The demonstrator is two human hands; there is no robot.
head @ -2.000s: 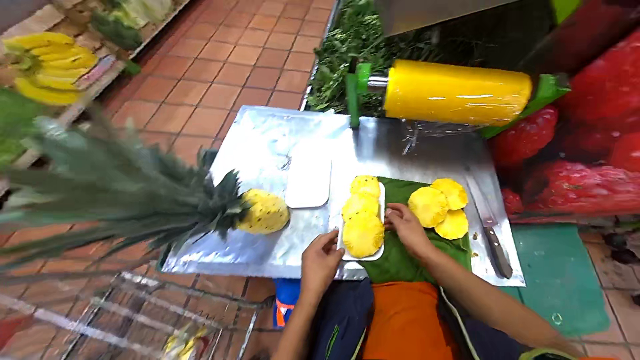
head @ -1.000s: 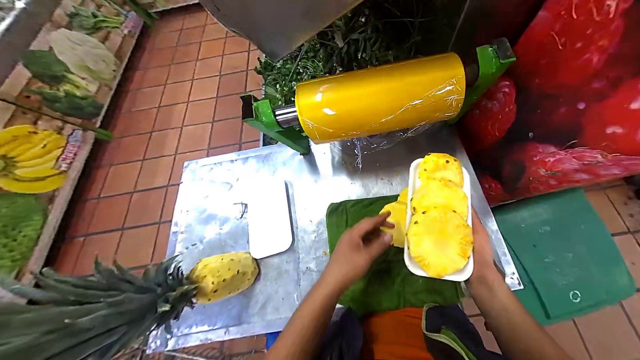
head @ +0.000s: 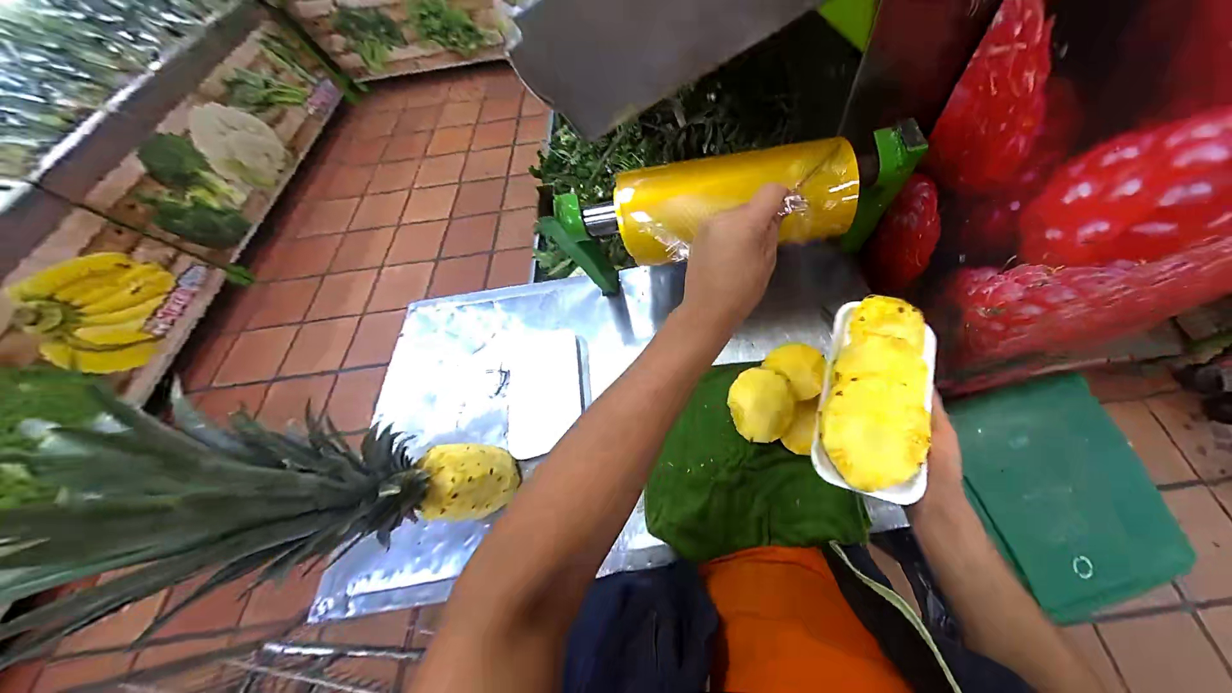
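My right hand (head: 938, 462) holds a white foam tray (head: 912, 493) from below and its right side, with several overlapping pineapple slices (head: 878, 404) on it. My left hand (head: 736, 245) reaches up to a roll of yellow-looking plastic film (head: 674, 197), its fingers at the wrinkled loose film; the grip is too small to tell. Several more pineapple slices (head: 760, 404) lie on a green cloth (head: 736, 500), left of the held tray. A peeled pineapple (head: 470, 481) with its long leafy crown lies at the left of the metal table (head: 438, 356). Near it rests an empty white foam tray (head: 544, 385).
Green brackets (head: 890, 178) hold the roll at the table's far edge, with leafy greens (head: 577, 164) behind. A grey metal panel (head: 645, 48) hangs above. At right are a green plastic board (head: 1068, 491) and a raspberry-printed panel (head: 1136, 212). A wire basket or cart (head: 327, 654) stands lower left.
The tray of slices was on the table two seconds ago; my right hand now holds it up at the right. My left hand has moved from beside the slices to the film roll.
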